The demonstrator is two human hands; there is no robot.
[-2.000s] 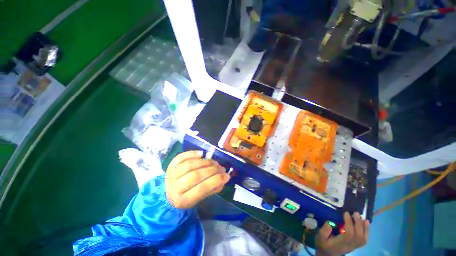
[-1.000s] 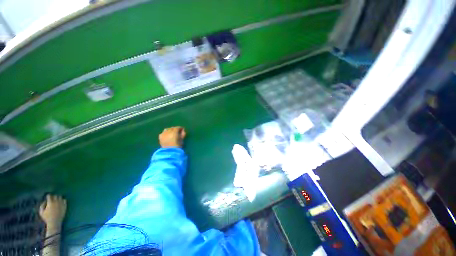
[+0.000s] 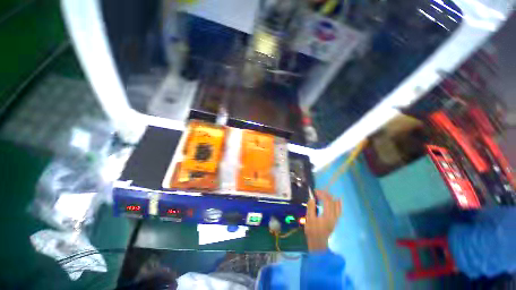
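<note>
The orange fixture with a dark, spiky centre component (image 3: 202, 152) lies on the left of the silver perforated plate (image 3: 231, 164). A plainer orange fixture (image 3: 256, 163) lies beside it on the right. My right hand (image 3: 322, 221) is at the right front corner of the machine, beside the lit buttons (image 3: 290, 219), with fingers apart. I see no object held in it, but the picture is blurred. My left hand is not in view.
Clear plastic bags (image 3: 59, 187) and a crumpled white wipe (image 3: 68, 252) lie left of the machine. The white frame (image 3: 102, 73) rises around the dispensing head. At the right are a red-and-green box (image 3: 421, 181), a red stool-like frame (image 3: 427, 257) and another person's blue sleeve (image 3: 489, 243).
The view has swung back right from the bench and green wall to the machine. My left hand has left the picture, and my right hand has come back into it.
</note>
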